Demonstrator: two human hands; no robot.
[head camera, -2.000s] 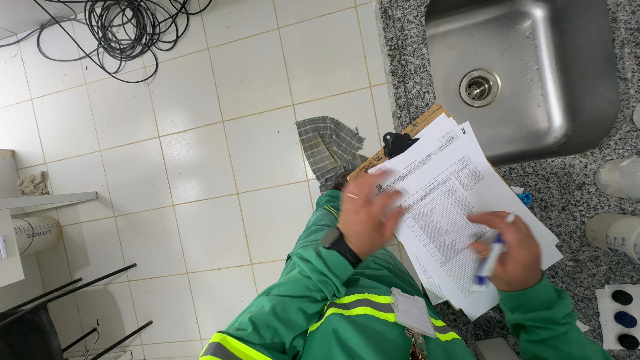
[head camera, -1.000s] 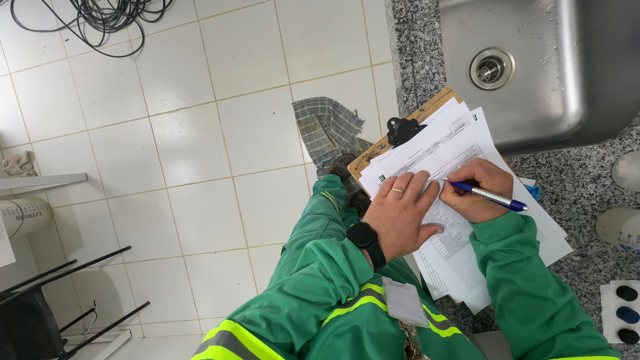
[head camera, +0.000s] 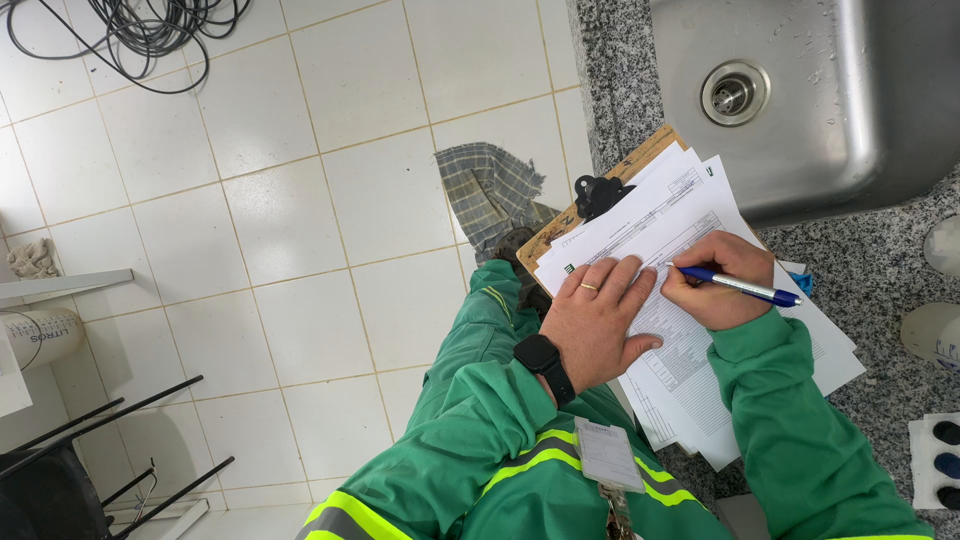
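My right hand (head camera: 724, 281) grips a blue and white pen (head camera: 742, 287), its tip on the top printed form. My left hand (head camera: 596, 319), with a ring and a black smartwatch (head camera: 545, 364) on the wrist, lies palm down on the same printed papers (head camera: 697, 382). Under the stack is a brown wooden clipboard (head camera: 541, 244), tilted on the counter's edge, and its black clip (head camera: 598, 196) holds the papers at their upper left. The sheets are slightly fanned out. The print is too small to make out.
A steel sink (head camera: 795, 150) is set in the granite counter (head camera: 619, 90). Translucent containers (head camera: 930, 334) stand at the right edge. A checked cloth (head camera: 487, 187) lies on the tiled floor by my shoe. Black cable (head camera: 150, 37) is coiled at the upper left; a black chair (head camera: 52, 487) stands lower left.
Two seconds ago both hands were raised over the papers; the left then came to rest on them and the right brought the pen to the sheet. Since one second ago the hands have barely changed.
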